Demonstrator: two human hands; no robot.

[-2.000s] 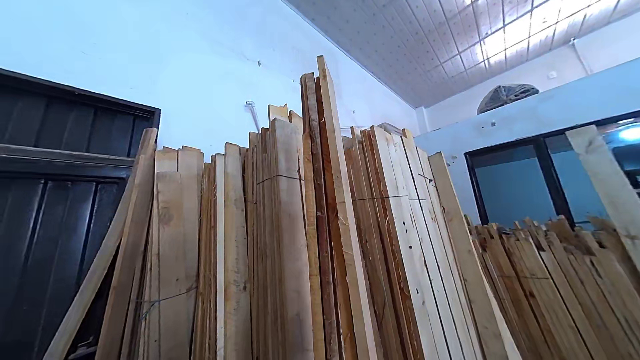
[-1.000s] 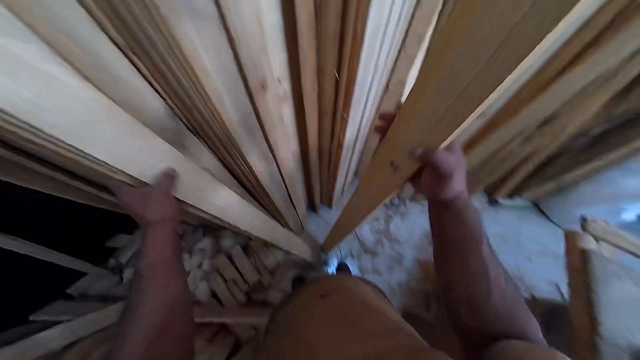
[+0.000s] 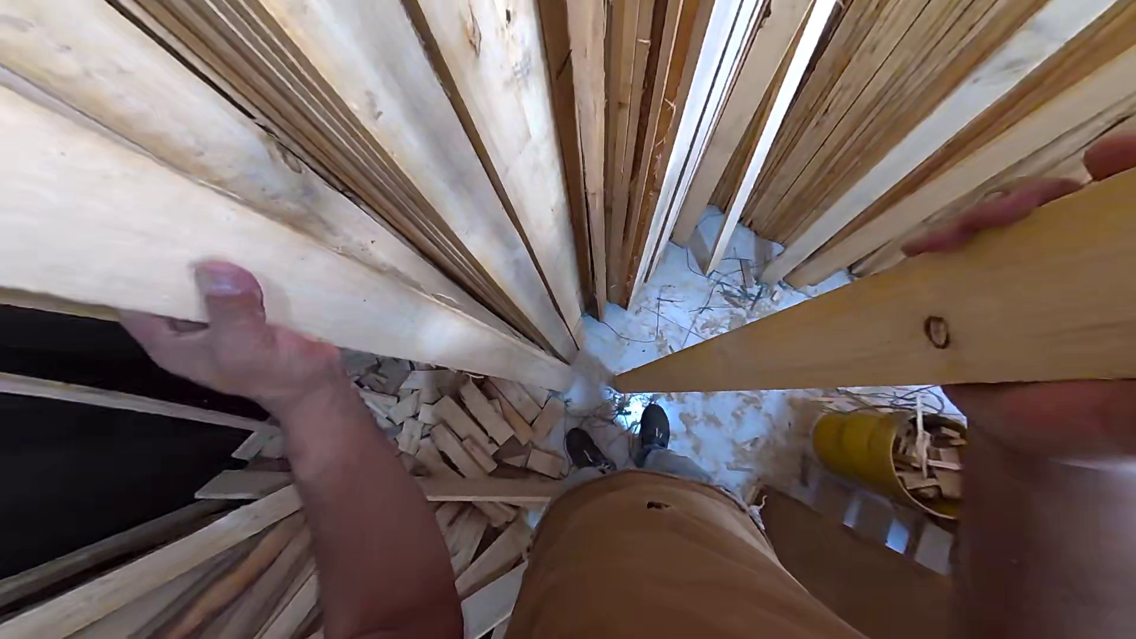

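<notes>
At the left, my left hand (image 3: 235,337) grips the lower edge of a pale wooden board (image 3: 355,311), thumb on its broad face; the fingers behind it are partly hidden. To the right, a yellowish wooden board (image 3: 825,333) with a dark knot narrows toward the floor near my feet. My right hand (image 3: 1047,413) is at this board's lower edge, while fingertips show along its upper edge; most of the hand is hidden behind the board or blurred. Several upright boards (image 3: 497,115) stand between the two held ones.
Short wood offcuts (image 3: 479,422) lie piled left of my feet. A yellow drum (image 3: 856,448) holding wood scraps is at the lower right. More boards (image 3: 874,98) lean at the upper right, and wire and shavings litter the pale floor (image 3: 683,302). Long strips (image 3: 222,541) lie lower left.
The view has dropped from the board tops to the floor. Since one second ago, the board in my right hand has swung farther out to the right, away from the upright boards.
</notes>
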